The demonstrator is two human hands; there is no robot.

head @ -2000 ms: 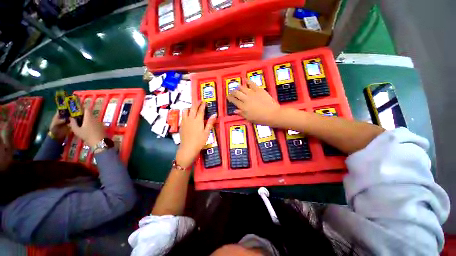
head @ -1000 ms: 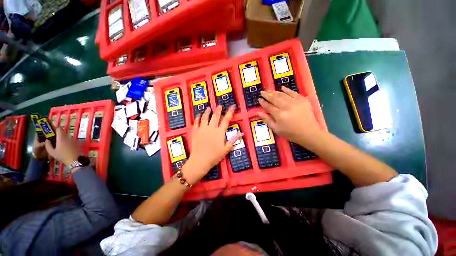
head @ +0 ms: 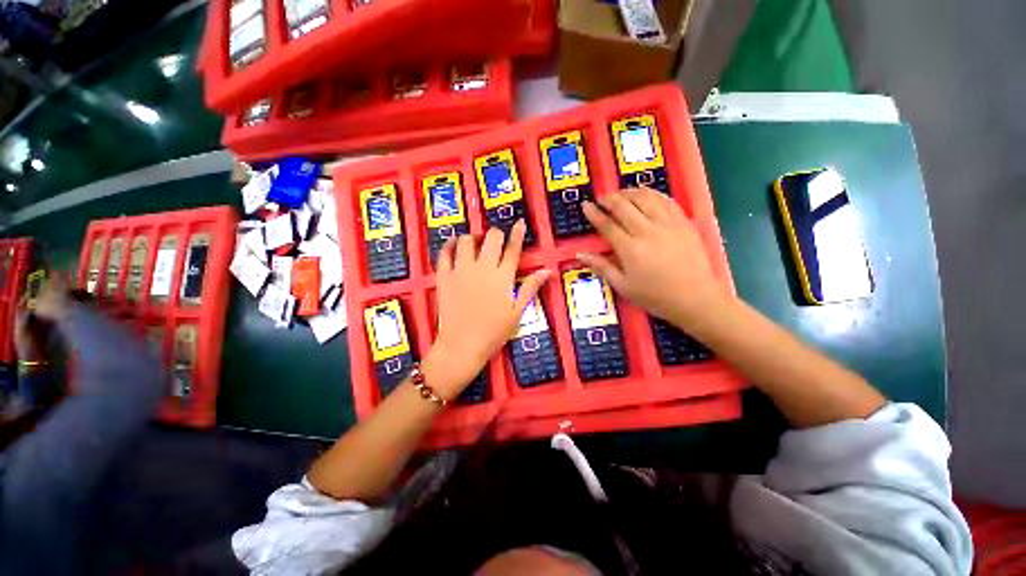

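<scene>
A red phone tray (head: 518, 415) holds two rows of yellow-and-black keypad phones. In the back row, the first four screens from the left are blue and the right-hand phone (head: 638, 146) has a white screen. My left hand (head: 478, 298) lies palm down over the tray, fingers spread, fingertips at the keypads of back-row phones; it hides part of a front-row phone. My right hand (head: 653, 248) is over the right side, its fingertips near the keypads of the two right back-row phones. A front-row phone (head: 593, 321) between my hands has a white screen. Neither hand holds a phone.
White slips (head: 250, 270) with a blue piece (head: 294, 181) and an orange piece (head: 306, 285) lie left of the tray. Stacked red trays (head: 371, 124) and a cardboard box (head: 619, 62) stand beyond. A smartphone (head: 825, 236) lies right. A person's blurred sleeve (head: 96, 383) is at left.
Several back-row screens have turned from white to blue. My left hand has stayed over the back-row keypads, and my right hand has shifted slightly. The neighbouring person's arm has moved and blurred.
</scene>
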